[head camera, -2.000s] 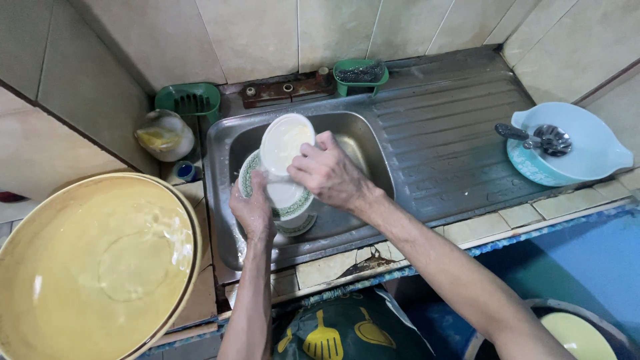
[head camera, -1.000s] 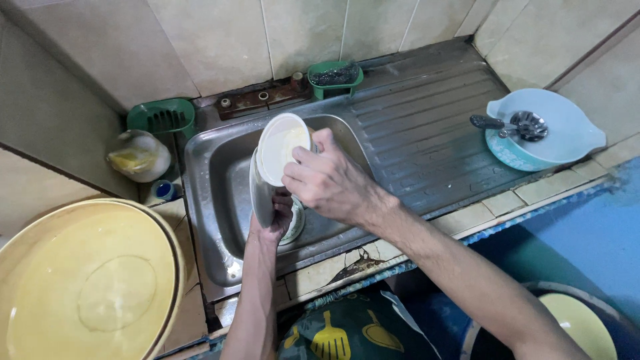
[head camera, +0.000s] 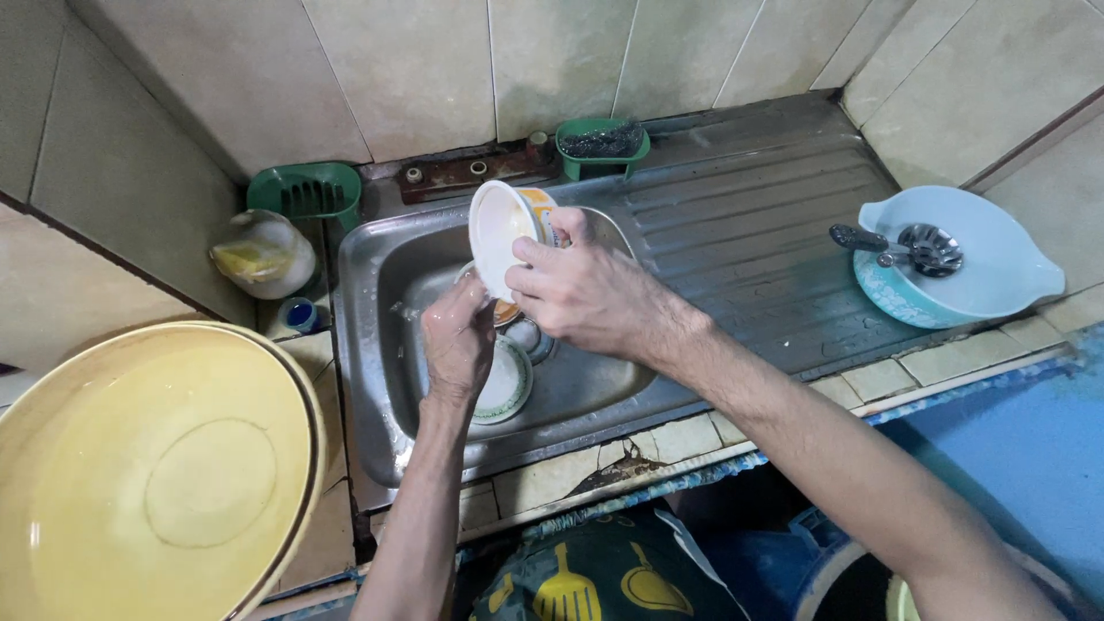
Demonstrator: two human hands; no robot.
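Note:
Over the steel sink (head camera: 397, 259), my right hand (head camera: 586, 285) grips a white plastic tub (head camera: 500, 237) with an orange-marked side, tilted so its opening faces left. My left hand (head camera: 459, 332), wet, is just below and left of the tub, its fingers curled at a pale-rimmed dish that it mostly hides. Beneath the hands, a white dish with a green patterned rim (head camera: 504, 384) lies in the basin. Beside it, partly covered, is a round metal piece at the drain.
A large yellow basin of water (head camera: 207, 466) stands left. Behind are green soap holders (head camera: 306, 191), one with a dark scourer (head camera: 604, 141). On the right, a light-blue bowl (head camera: 992, 259) holds a slotted spoon (head camera: 936, 250). A bag-like container (head camera: 263, 259) sits by the left wall.
The tub in my right hand has turned, so its orange-marked side now shows. The plate my left hand held upright a second ago is no longer seen that way.

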